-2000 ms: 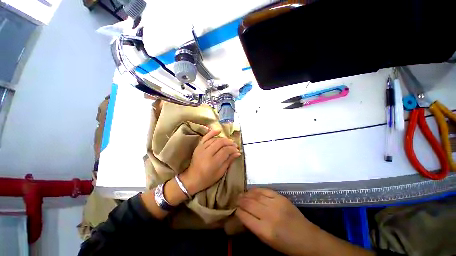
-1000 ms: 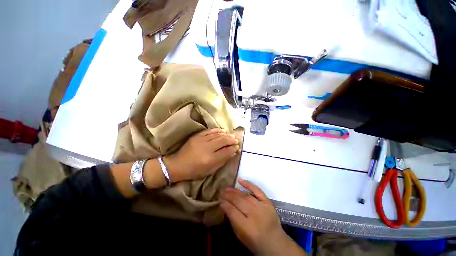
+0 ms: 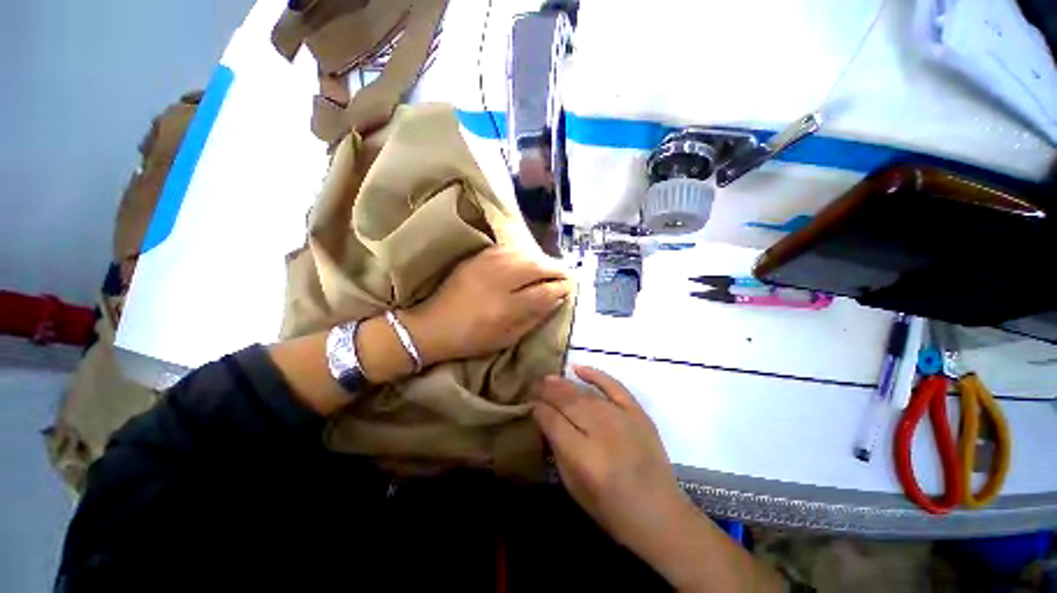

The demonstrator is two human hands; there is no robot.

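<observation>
The tan-khaki garment piece (image 3: 412,220) lies bunched and folded on the white table, its straight right edge running toward the presser foot (image 3: 583,243). My left hand (image 3: 493,304), with a watch-like band and a bracelet at the wrist, presses on the cloth just below the foot, fingertips near the edge. My right hand (image 3: 603,440) pinches the same edge nearer the table's front, thumb on the edge and fingers on the cloth. The needle itself is too small to tell. The grey knurled edge guide (image 3: 618,280) stands right of the foot.
Brown-khaki cut strips (image 3: 377,75) lie at the far left. Thread snips (image 3: 759,294), a smartphone (image 3: 916,249), a pen (image 3: 887,388) and scissors (image 3: 937,446) are on the right. A measuring tape (image 3: 788,507) runs along the front edge. More tan cloth (image 3: 99,400) hangs at left below table level.
The view has swung toward the left side of the table since the first frame. Both hands and the cloth edge have moved slightly toward the machine; both hands remain on the cloth.
</observation>
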